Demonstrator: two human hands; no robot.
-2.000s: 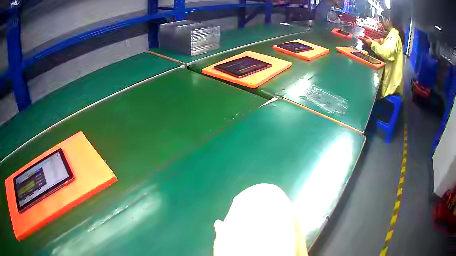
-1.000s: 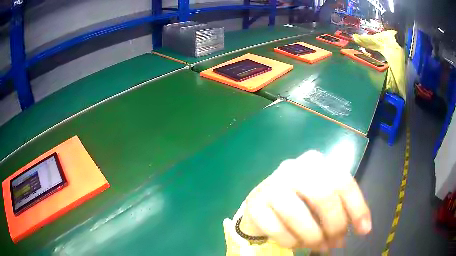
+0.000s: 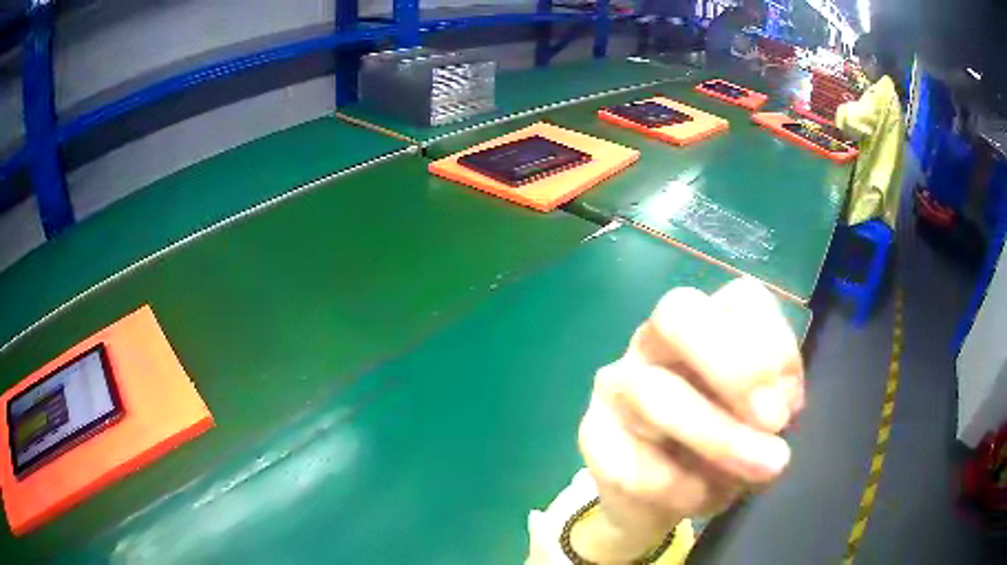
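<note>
My left hand (image 3: pixel 701 403) is bare, bright and overexposed at the lower right of centre, raised over the green bench near its right edge. Its fingers are curled into a fist, with no object visible in it; the inside is hidden. A dark beaded band and a yellow cuff show at the wrist. My right hand is out of the picture. The nearest tablet (image 3: pixel 64 408), with a lit light screen and a dark block on it, lies on an orange foam pad (image 3: pixel 166 411) at the far left, apart from my hand. Another tablet (image 3: pixel 525 160) lies dark on its pad.
More tablets on orange pads lie farther up the green bench (image 3: pixel 331 265). A silvery metal box (image 3: pixel 425 88) stands at the back. Clear film or glare (image 3: pixel 718 221) shows on the bench. A person in yellow (image 3: pixel 876 155) is at the right, by a blue stool (image 3: pixel 864 270).
My left hand has come into view, lifted, and its fingers have curled from a looser shape into a fist. The tablets on pads have shifted a little towards the lower left along the bench.
</note>
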